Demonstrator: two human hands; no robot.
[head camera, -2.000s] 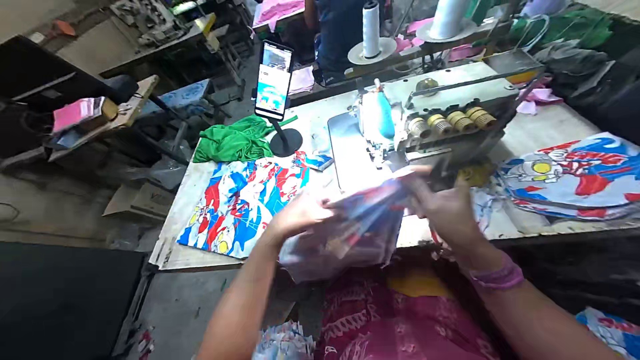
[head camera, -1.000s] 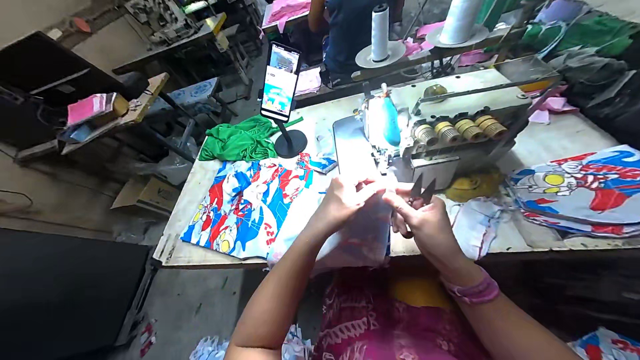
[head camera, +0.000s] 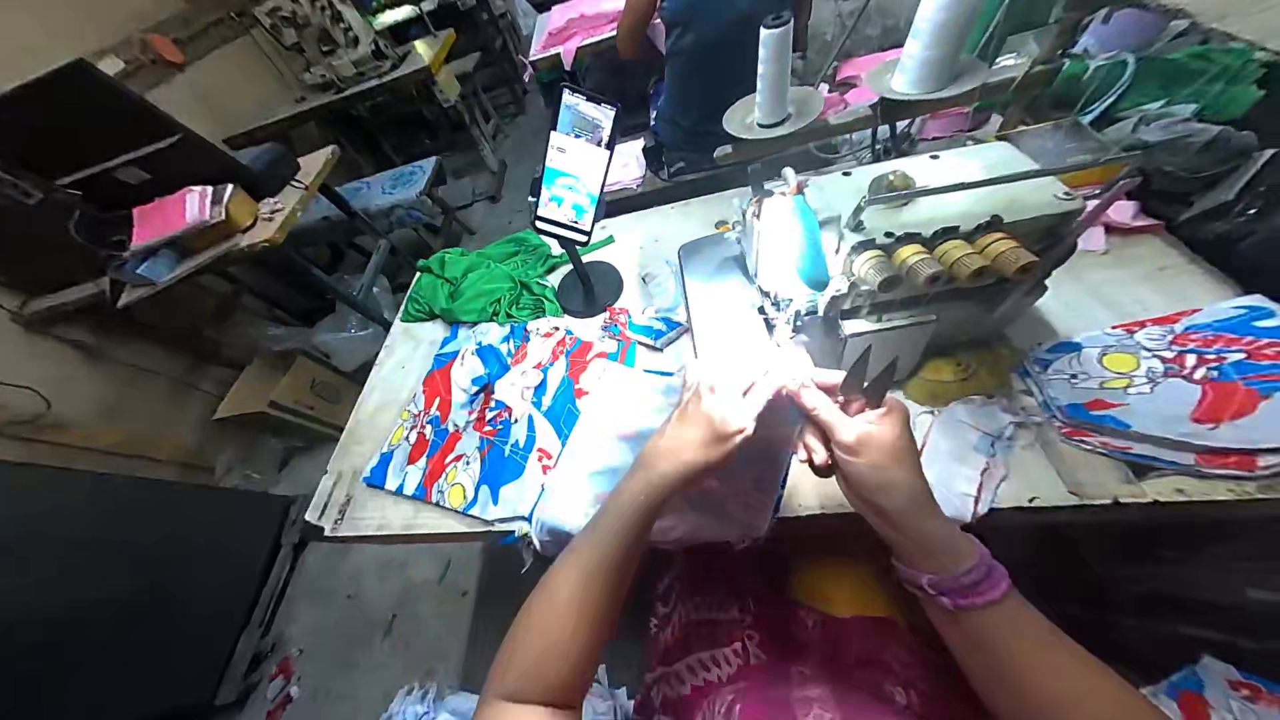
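My left hand (head camera: 705, 425) holds the edge of a pale fabric piece (head camera: 610, 470) just in front of the needle area of an overlock sewing machine (head camera: 930, 250). Beside it my right hand (head camera: 850, 430) grips a pair of thread snips (head camera: 868, 382), blades pointing up, while its thumb and forefinger meet the same fabric edge. Glare hides the exact fingertips. A stack of printed red, blue and white fabric (head camera: 490, 420) lies left of the pale piece. More printed pieces (head camera: 1170, 380) are piled on the right, and a white scrap (head camera: 965, 455) lies nearer my right hand.
A phone on a stand (head camera: 575, 170) and green cloth (head camera: 485, 280) are at the table's back left. Thread cones (head camera: 774, 70) stand behind the machine. Another person (head camera: 705, 80) is beyond the table. A cardboard box (head camera: 300, 395) sits on the floor at left.
The fabric, blurred and lifted between both hands two seconds ago, now lies spread over the table's front edge. Both hands have come together near the needle area, and the snips now show clearly.
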